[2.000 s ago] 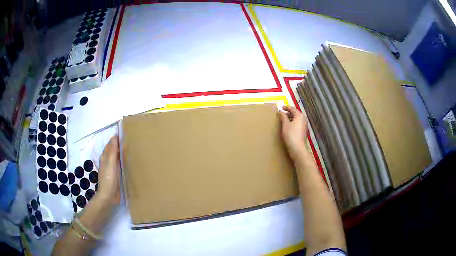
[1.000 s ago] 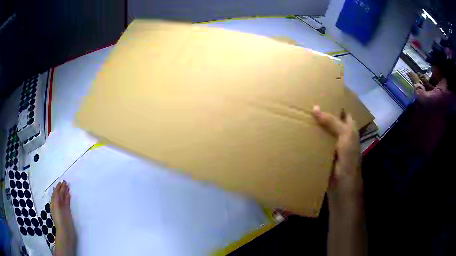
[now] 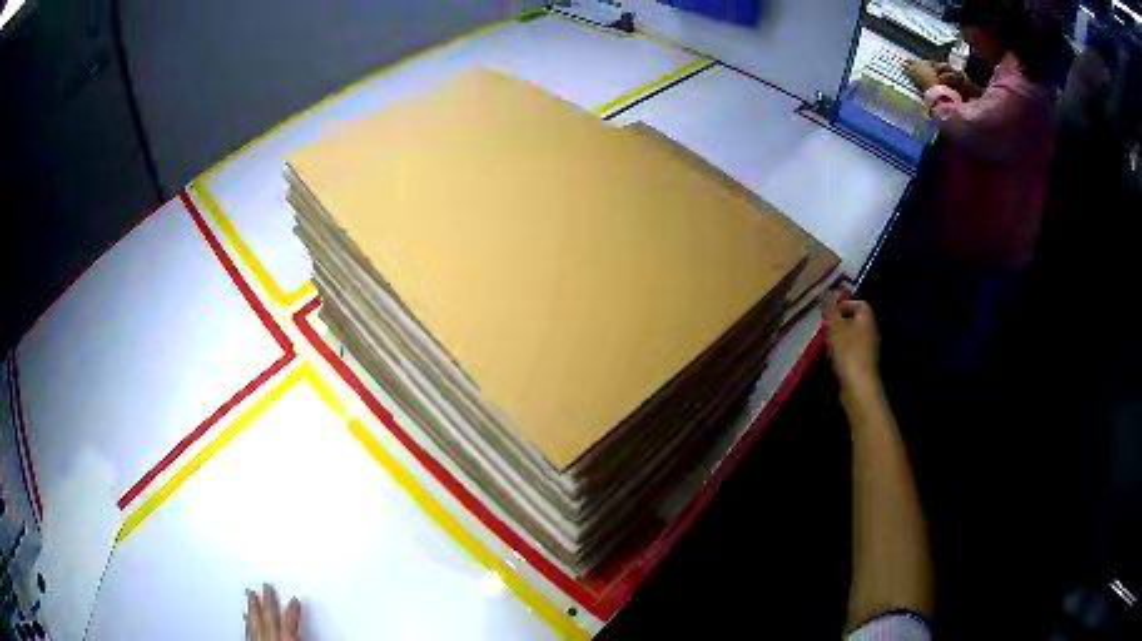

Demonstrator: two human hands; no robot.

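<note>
A tall stack of trays and cardboard (image 3: 551, 251) stands in the middle of the view, with a flat tan sheet on top and layered grey-brown edges. A lower brown cardboard pile (image 3: 820, 267) shows behind its right side. My right hand (image 3: 853, 336) is beside that lower pile's near corner, at the table edge, with fingers curled; whether it grips anything cannot be told. My left hand (image 3: 272, 614) is cut off by the bottom edge; its fingers lie on the white table, slightly apart, with nothing seen in them.
The white worktop (image 3: 251, 501) has red and yellow tape lines. Black discs (image 3: 19, 582) show at the lower left edge. A person in a pink top (image 3: 1002, 150) works at the upper right, beside a blue container (image 3: 877, 119). A grey partition (image 3: 251, 75) stands behind.
The view has turned right. The cardboard my right hand held up is out of that hand, and a tan sheet lies on the stack. My right hand is now beside the lower pile.
</note>
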